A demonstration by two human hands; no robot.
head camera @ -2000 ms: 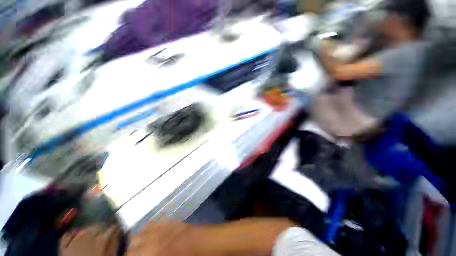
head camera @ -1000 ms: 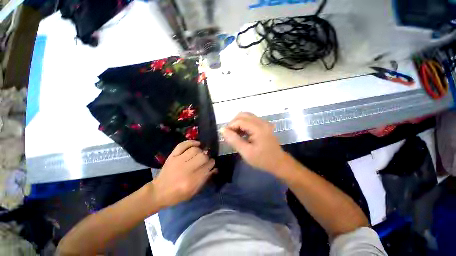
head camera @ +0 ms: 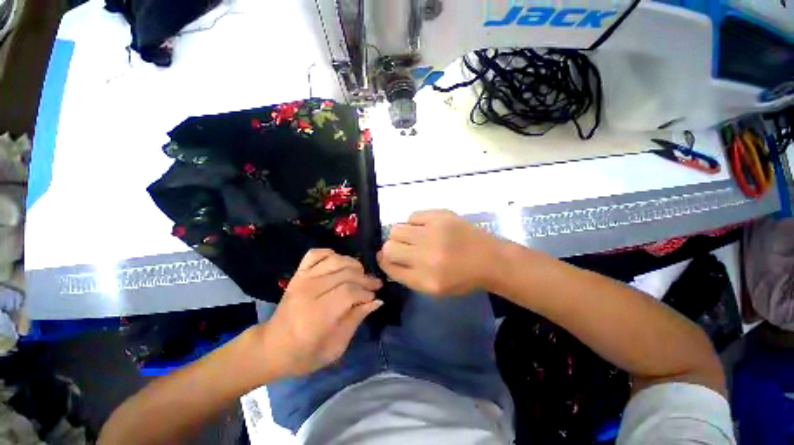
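Observation:
A black floral garment piece (head camera: 270, 187) lies on the white table left of centre, its upper right corner at the presser foot (head camera: 366, 97) of the sewing machine (head camera: 557, 22). A plain black fabric edge (head camera: 369, 191) runs down its right side. My left hand (head camera: 322, 304) is shut on the lower end of the piece at the table's front edge. My right hand (head camera: 435, 252) pinches the black edge just right of it. The fingertips of both hands are close together; some cloth between them is hidden.
A tangled black cord heap (head camera: 540, 91) lies under the machine arm. Red-orange snips (head camera: 686, 156) and orange-handled scissors (head camera: 750, 162) are at the right. A black floral bundle (head camera: 161, 24) is at the upper left. The grey ruler edge (head camera: 609, 217) runs along the front. Floral pieces (head camera: 557, 374) hang below.
My right hand has moved slightly down and onto the black edge beside my left hand. The garment piece lies nearly as before. The view has steadied from an earlier blurred look to the right.

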